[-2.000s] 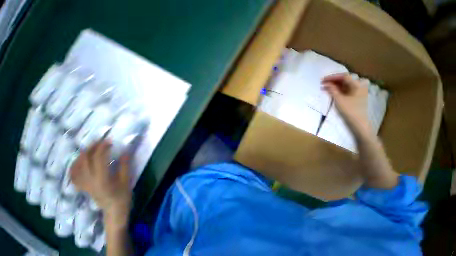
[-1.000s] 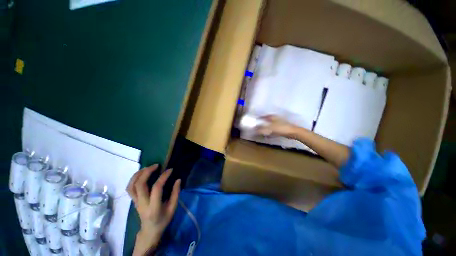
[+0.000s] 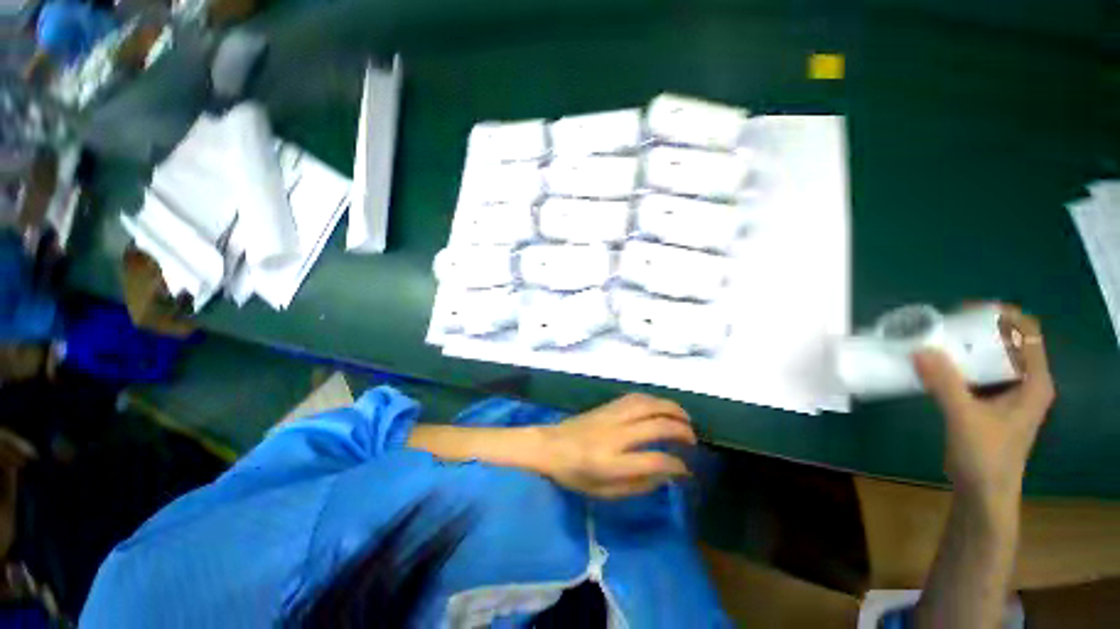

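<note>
White wrapped cylinders (image 3: 585,221) lie in several rows on white sheets (image 3: 798,234) on the green bench. My right hand (image 3: 1001,418) is right of the sheets and holds white wrapped cylinders (image 3: 903,369) above the bench; they are blurred, so I cannot tell how many. My left hand (image 3: 620,449) is at the bench's near edge, below the rows, with fingers loosely apart and nothing seen in it.
A folded white strip (image 3: 373,160) and a loose pile of white sheets (image 3: 258,203) lie left. A yellow tag (image 3: 827,65) is at the back. More white sheets (image 3: 1105,240) lie far right. Cardboard (image 3: 1062,541) shows below my right forearm. Other people's blue sleeves show far left.
The view has swung left, from the carton to the bench. My right hand has come out of the carton and now holds white cylinders over the bench. My left hand remains near the bench edge.
</note>
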